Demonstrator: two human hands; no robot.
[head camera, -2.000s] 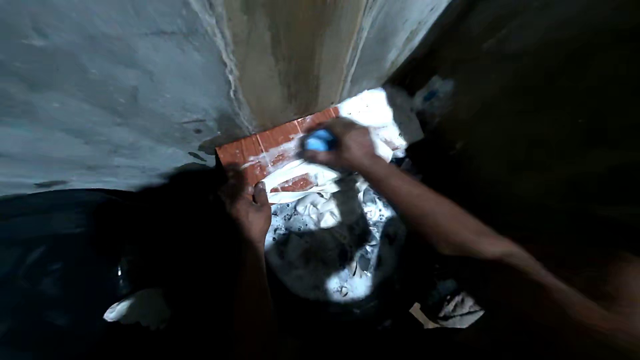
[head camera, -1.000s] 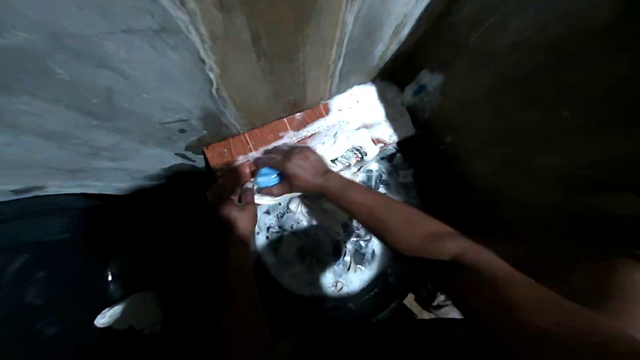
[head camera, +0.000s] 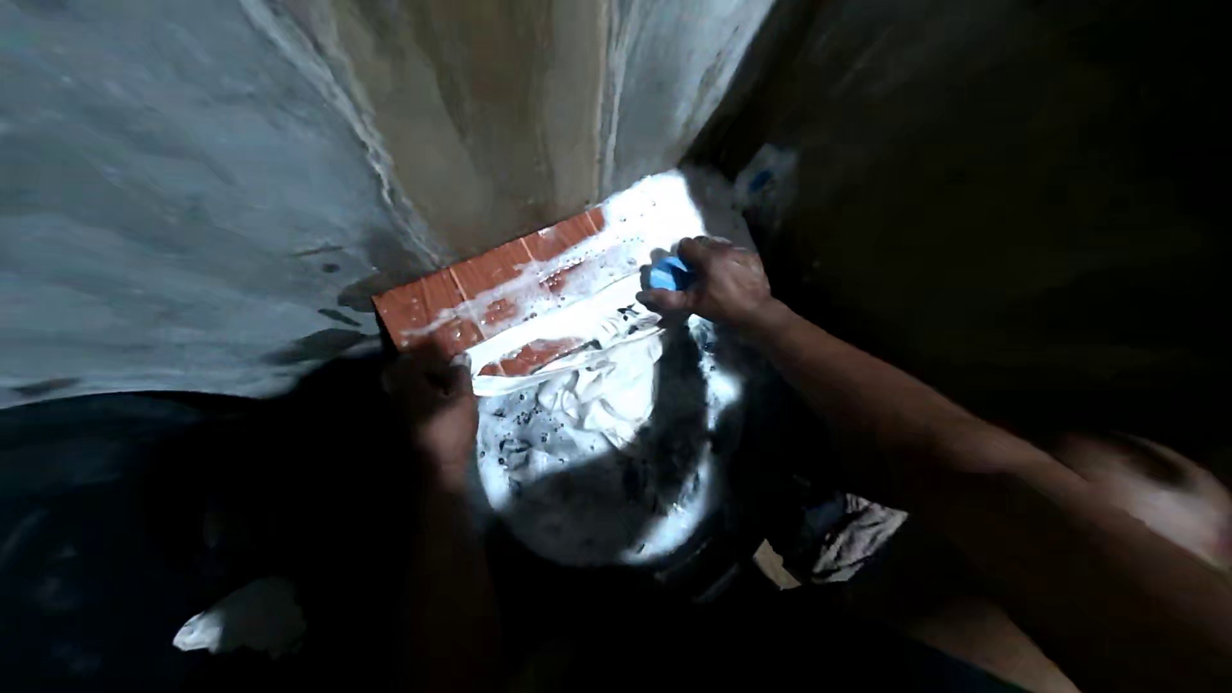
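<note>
A wet white cloth lies partly over a tiled reddish-brown board or slab coated in suds, and hangs down into a round tub of foamy water. My left hand grips the cloth's left end at the slab's lower left corner; its fingers are in shadow. At the cloth's right end, my right hand is closed around a blue object, perhaps a scrubbing brush; its underside is hidden. Thick white foam covers the slab's right part.
Stained concrete walls rise behind the slab. A large dark tub stands at left, with a pale cloth-like thing near it. A crumpled cloth or wrapper lies at lower right. A pale plastic bag or packet is beyond the slab.
My right hand, with the blue object, has moved right along the slab from beside my left hand, where it was one second ago. More of the white cloth now shows between the hands.
</note>
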